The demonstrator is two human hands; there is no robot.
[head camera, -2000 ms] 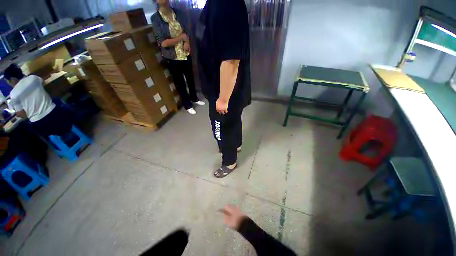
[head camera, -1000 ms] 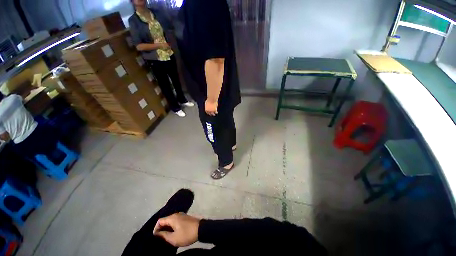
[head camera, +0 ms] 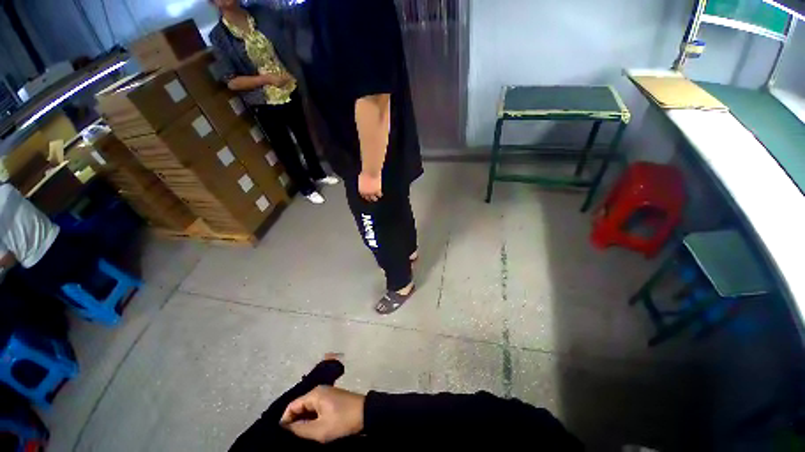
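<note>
My right hand (head camera: 327,414) is at the bottom centre, its black sleeve coming in from the right. Its fingers are curled towards the thumb, over my left black sleeve (head camera: 281,410); I cannot tell whether it grips the cloth. Of my left hand (head camera: 333,357) only a small bit of skin shows past the cuff, so its fingers cannot be read. No work item shows in either hand. Bare grey floor (head camera: 441,353) lies beyond the hands. A person in black (head camera: 379,115) stands just ahead, one arm hanging down.
Another person (head camera: 265,79) stands by stacked cartons (head camera: 190,146) on a pallet at left. Blue stools (head camera: 101,291) and a seated worker are far left. A green table (head camera: 565,103), red stool (head camera: 643,210), green-topped stool (head camera: 728,265) and white-edged bench (head camera: 741,177) with brown board (head camera: 678,91) are right.
My right hand has come from reaching out over the floor to lie across my left sleeve. The view has turned slightly, and the people stay in about the same places.
</note>
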